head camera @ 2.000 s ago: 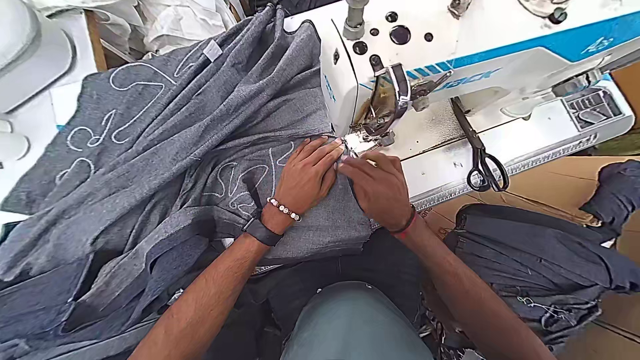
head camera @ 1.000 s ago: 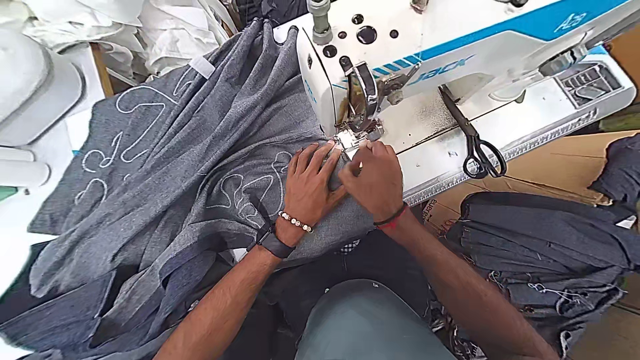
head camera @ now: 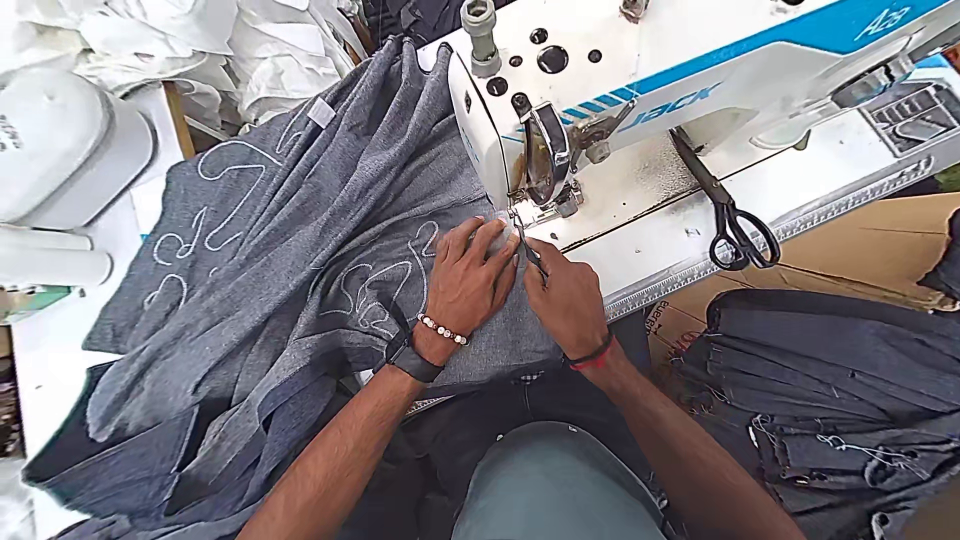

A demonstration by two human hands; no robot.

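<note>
A grey fabric garment [head camera: 390,187] with white looping cord or stitching lies bunched on the bed of a white and blue Jack sewing machine [head camera: 675,75]. My left hand [head camera: 469,285] presses flat on the cloth, its fingertips just in front of the presser foot [head camera: 536,214]. Close beside it, my right hand [head camera: 562,300] is closed on a small dark pointed tool [head camera: 531,255], perhaps thread snips or tweezers, its tip at the cloth edge by the foot. Most of the tool is hidden in my fingers.
Black-handled scissors [head camera: 739,232] lie on the machine bed to the right. Beyond the ruler-marked table edge [head camera: 675,281] are a cardboard box [head camera: 862,240] and a pile of dark garments [head camera: 832,375]. White cloth [head camera: 277,52] is heaped at the upper left.
My right hand has moved slightly back from the presser foot, and the dark tool now shows between its fingers. My left hand stays on the cloth.
</note>
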